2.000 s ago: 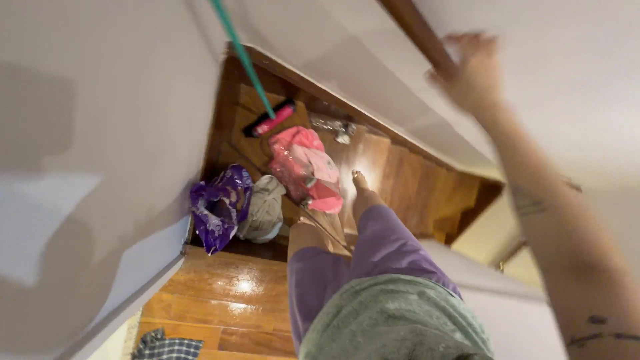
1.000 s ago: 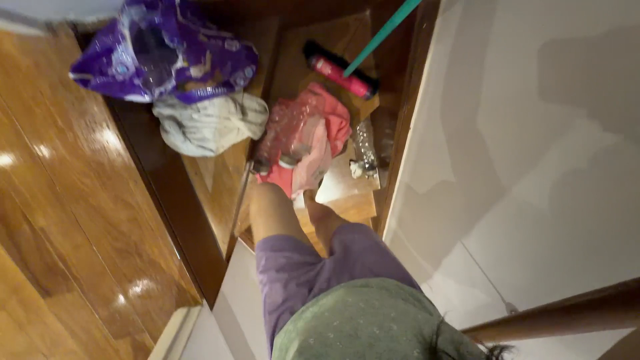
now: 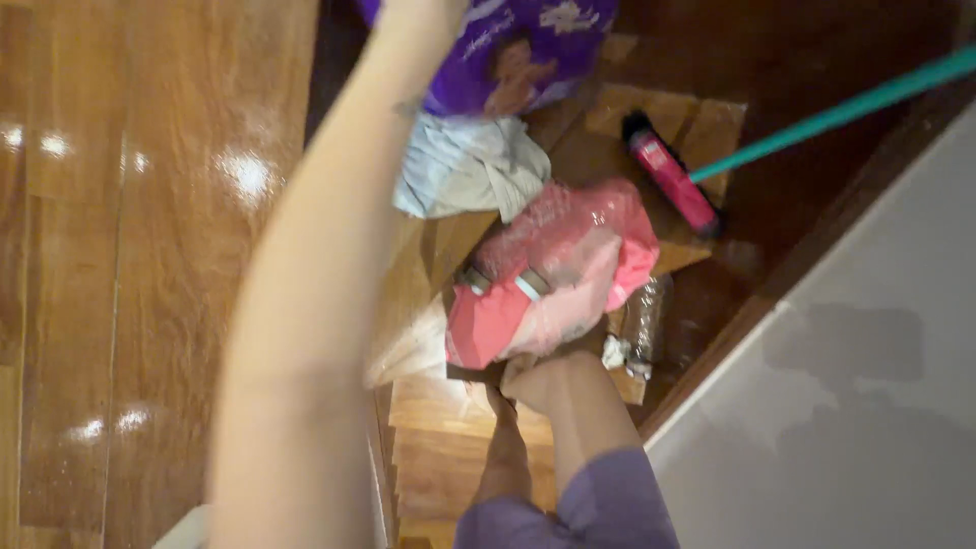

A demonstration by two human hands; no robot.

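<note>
My left hand (image 3: 427, 11) is at the top edge, cut off by the frame and blurred, at the upper left of a purple plastic package (image 3: 518, 57). Whether its fingers grip the package is hidden. The bare left forearm crosses the left half of the view. Just below the package lies a crumpled pale grey cloth (image 3: 473, 168). Beside the cloth is a pink bundle (image 3: 564, 267), partly under clear plastic, on the wooden stair landing near my feet. A broom head (image 3: 671, 175), pink with dark bristles, rests to its right on a teal handle (image 3: 839, 118). My right hand is out of view.
Wooden steps (image 3: 457, 450) descend below the bundle, beside my legs. A glossy wooden floor (image 3: 168, 305) spans the left side. Clear crumpled plastic (image 3: 648, 320) and a small white scrap (image 3: 614, 351) lie near the pale wall (image 3: 839, 427) at right.
The left arm has come into view, reaching up to the purple package. My right hand, at the wooden handrail two seconds ago, is out of view. The view has turned and come closer to the landing.
</note>
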